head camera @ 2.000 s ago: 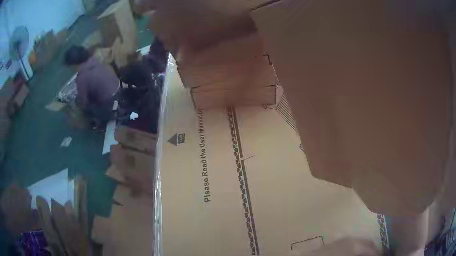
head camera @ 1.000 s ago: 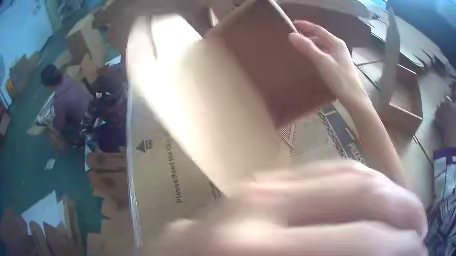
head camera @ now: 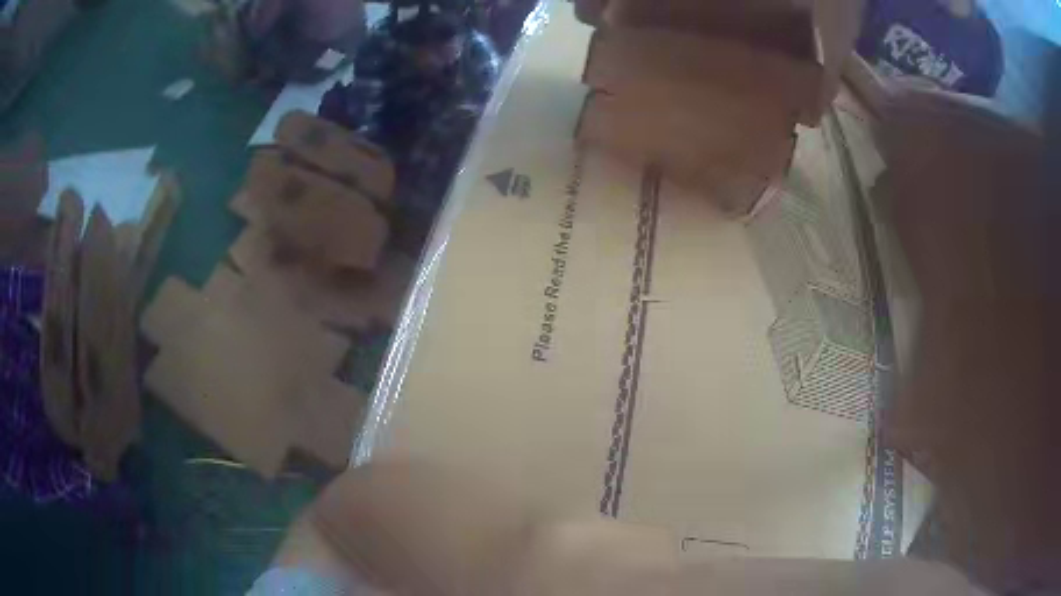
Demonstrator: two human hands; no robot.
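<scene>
Formed brown boxes (head camera: 704,99) stand at the top centre on the printed cardboard surface (head camera: 500,408). A large blurred brown cardboard piece (head camera: 977,268) fills the right side, close to the camera; its shape is unclear. My left hand (head camera: 454,524) is a blurred skin-toned patch along the bottom edge, with a bit of pale sleeve at its lower left. Its fingers and anything it holds cannot be made out. My right hand cannot be seen.
Flat blanks (head camera: 250,361) lie on the green floor (head camera: 111,105) left of the surface's plastic-wrapped edge. More cardboard pieces (head camera: 99,338) stand at far left. A person in patterned dark clothing (head camera: 425,93) is beyond the left edge. A purple garment (head camera: 937,47) shows at top right.
The box held in my right hand and the pale panel across the centre are gone from there. Brown cardboard now covers the right side. The view has shifted, and formed boxes show at the top.
</scene>
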